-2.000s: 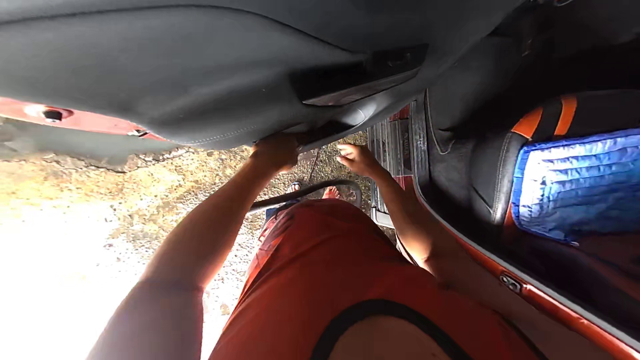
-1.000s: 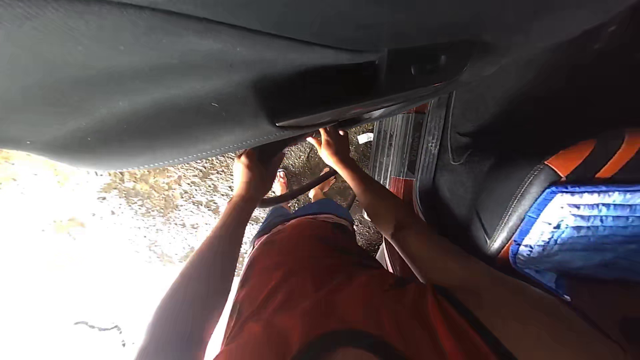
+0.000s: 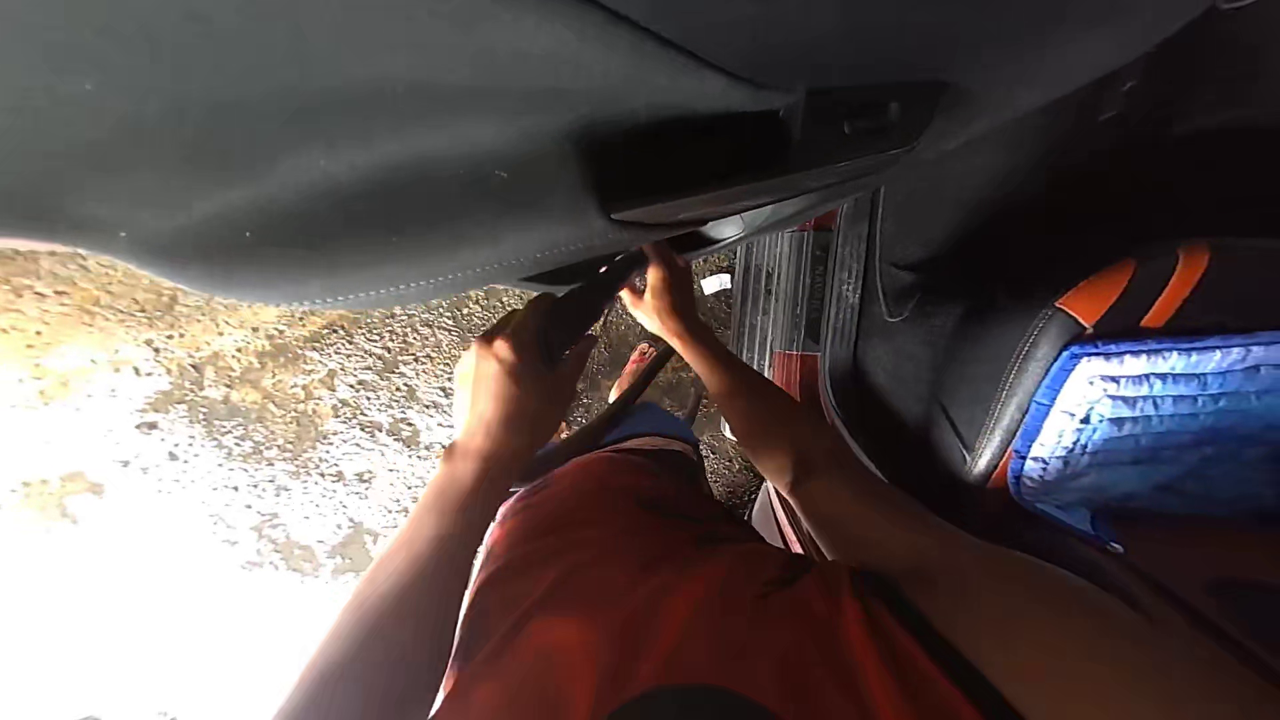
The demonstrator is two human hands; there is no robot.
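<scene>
A dark elongated tool (image 3: 590, 310) slants up to the lower edge of the car door's grey inner panel (image 3: 400, 200). My left hand (image 3: 515, 375) is wrapped around its lower part. At the tool's upper end is my right hand (image 3: 665, 290), fingers bent against it by the panel's edge; whether they grip it is unclear. A black hose (image 3: 625, 405) curves below my hands, in front of my legs; its link to the tool is hidden. Above my right hand, the dark door pull and switch area (image 3: 870, 118) is part of the panel.
The door sill (image 3: 785, 290) runs to the right of my hands. Farther right are a black seat with orange stripes (image 3: 1100, 290) and a blue quilted cloth (image 3: 1180, 420). Rough ground (image 3: 350, 380) lies below, with a small white piece (image 3: 716, 283) on it.
My right hand has moved left to the panel's edge, where it was apart two seconds ago. The dark tool now shows more plainly between my hands, angled down from the panel.
</scene>
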